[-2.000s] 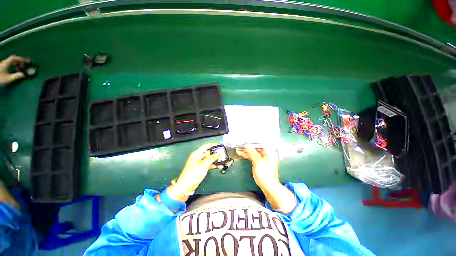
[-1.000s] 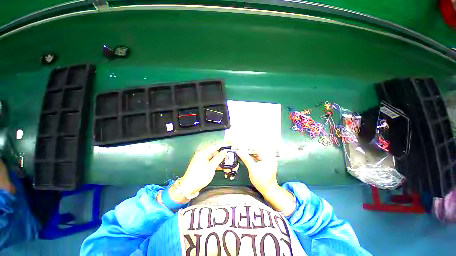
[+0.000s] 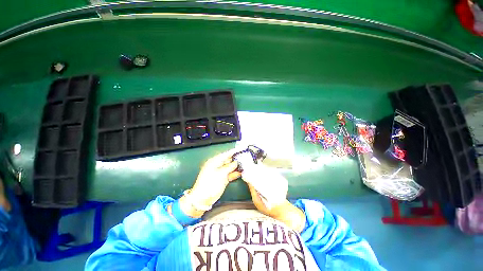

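Observation:
My left hand [image 3: 213, 179] holds a small black unit [image 3: 255, 153] above the near edge of the white paper sheet [image 3: 270, 132]. My right hand [image 3: 269, 185] is against the unit from the right, its fingers at the unit and covering part of it. Whether the right hand holds a tool cannot be made out. The black parts tray [image 3: 168, 110] lies left of the paper. Its near row holds a unit with a red line [image 3: 196, 129], a unit with a yellow line [image 3: 223, 126] and a small white label [image 3: 177, 139].
Small black units [image 3: 140, 61] lie on the far green strip. An empty tray [image 3: 64, 140] stands at left. At right are tangled coloured wires [image 3: 320, 133], a clear bag [image 3: 392, 182], a black dish [image 3: 410, 138] and overlapping trays [image 3: 455, 143]. Other people's sleeves show at both sides.
The black unit has turned and moved up and slightly right. My right hand has closed in over it. The units on the far strip have shifted right; another person's hand has left the far left.

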